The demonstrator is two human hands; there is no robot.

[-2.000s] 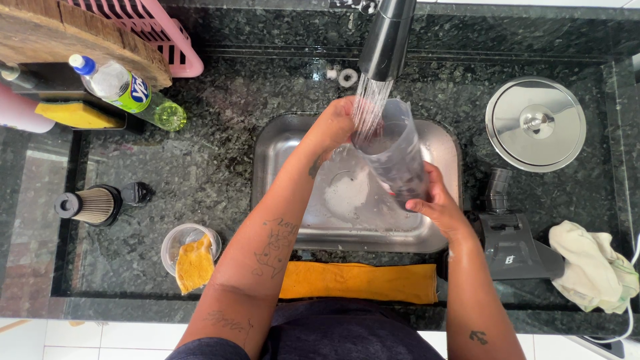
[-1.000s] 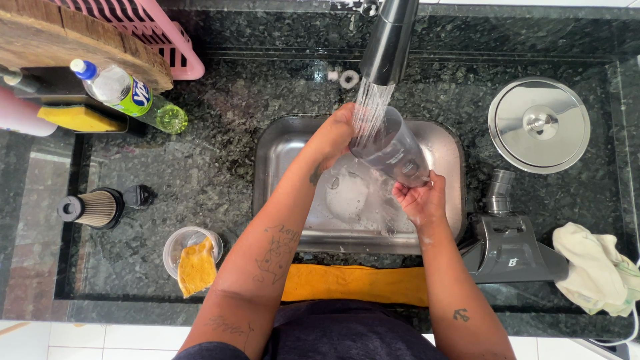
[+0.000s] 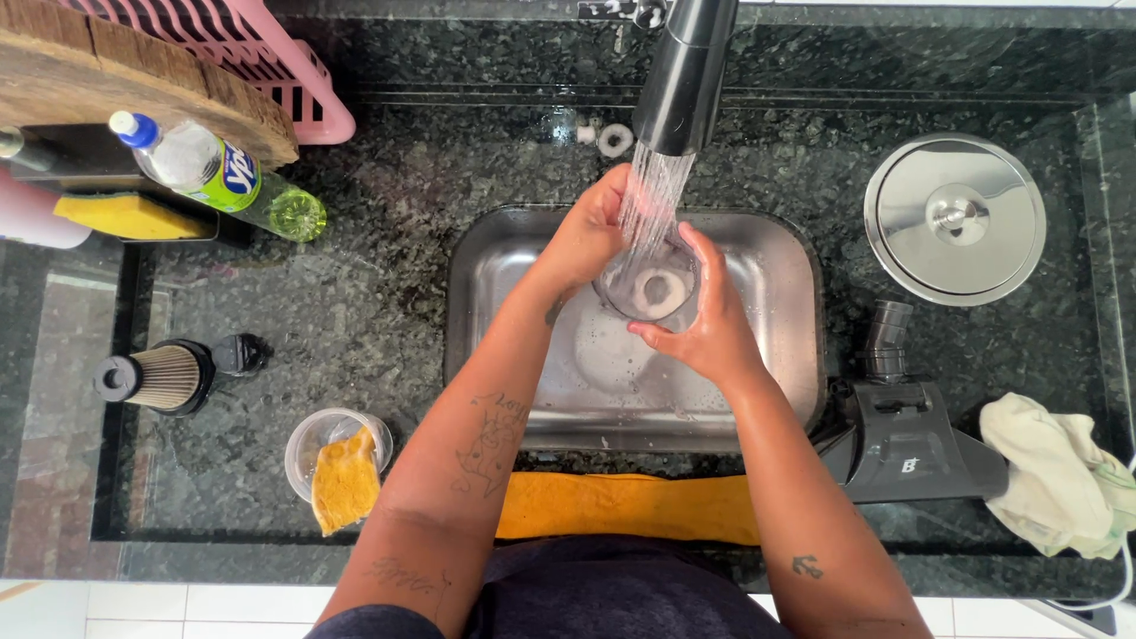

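Note:
Water sprays from a black faucet head (image 3: pixel 679 98) over my hands and a clear plastic cup-like container (image 3: pixel 652 288), its round end facing up at me. The container is above the stainless steel sink (image 3: pixel 781 355). My left hand (image 3: pixel 599 226) is at its upper left side, fingers partly behind the spray. My right hand (image 3: pixel 710 315) grips its right side, with the thumb below and fingers above. A whitish ring shape shows through the container. Suds lie on the sink bottom.
Left: a pleated filter (image 3: pixel 169 377), a dish soap bottle (image 3: pixel 222 177), a sponge (image 3: pixel 133 216), a plastic tub (image 3: pixel 297 453) with a yellow cloth (image 3: pixel 344 484). Right: a steel lid (image 3: pixel 914 231), a dark vacuum part (image 3: pixel 914 444), a pale cloth (image 3: pixel 1047 470). An orange cloth (image 3: pixel 621 506) lies along the front.
The container has turned from lying slanted, its side showing, to having a round end toward me. My right hand has moved up along its right side.

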